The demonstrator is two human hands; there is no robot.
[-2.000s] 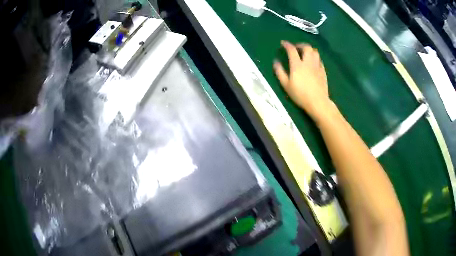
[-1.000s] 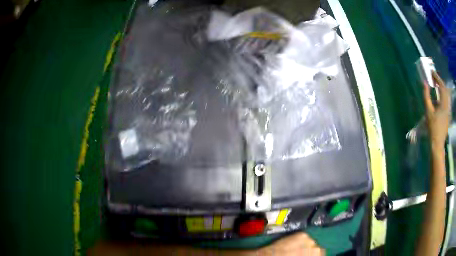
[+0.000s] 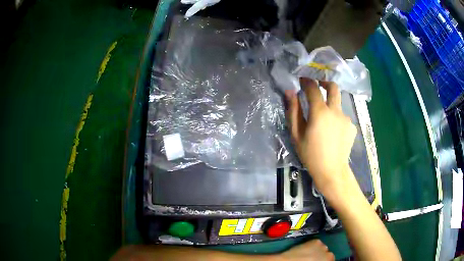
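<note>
Clear plastic bags (image 3: 203, 117) lie crinkled on the dark grey machine top (image 3: 219, 186). The cloudy bunched bag mouth (image 3: 351, 76) with a yellow-orange strip is at the far right. My right hand (image 3: 325, 137) is at this bag mouth, fingers pointing away from me, closed on a white power adapter (image 3: 306, 102) mostly hidden by the fingers. A thin white cord (image 3: 329, 218) hangs below the hand, over the machine's front edge. My left hand (image 3: 310, 251) lies low in front of the machine, cut off by the bottom edge; its fingers are not clear.
The front panel has a green button (image 3: 181, 229) and a red button (image 3: 278, 227), with a slotted metal bracket (image 3: 293, 189) above. The green conveyor belt (image 3: 402, 148) with a white divider bar (image 3: 414, 212) runs along the right. Blue bins (image 3: 432, 46) stand at the far right.
My right hand has come left from over the belt to the bag mouth, with the adapter. The view has shifted, so the machine sits further right. My left arm stays low in front.
</note>
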